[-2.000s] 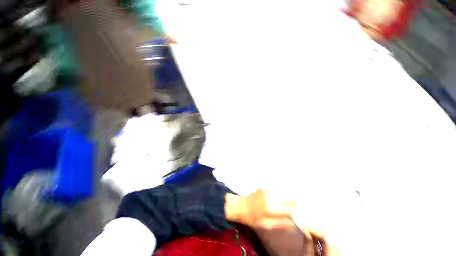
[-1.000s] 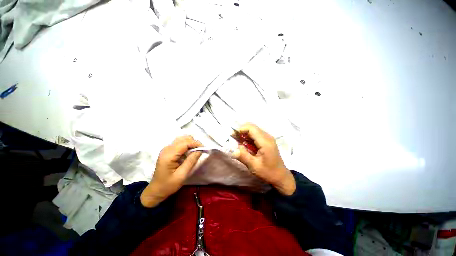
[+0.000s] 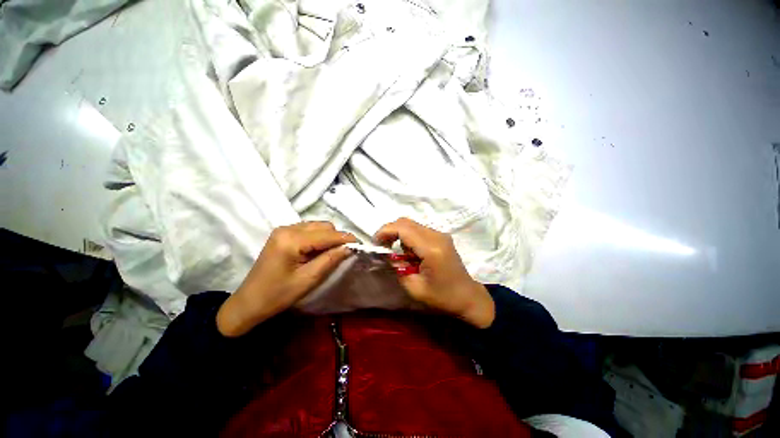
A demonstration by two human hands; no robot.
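Observation:
An off-white garment lies bunched on the table in front of me, its near part hanging over the edge at my red front. My left hand pinches a narrow folded edge of it. My right hand is close beside, at the same edge, with red-handled thread snips in its fingers. The snips' dark points lie along the edge between both hands. Small dark snaps show on the cloth near its right side. Whether my right fingers also grip the cloth is partly hidden.
The glossy white table curves around the garment. Another pale garment lies at the far left. Below the table are pale cloth at left and a red-and-white item at right. Dark specks dot the tabletop.
Two seconds ago the view was blurred and turned toward the table's side and blue crates. Since one second ago, the right hand has moved slightly left, and the snips have turned toward the left hand.

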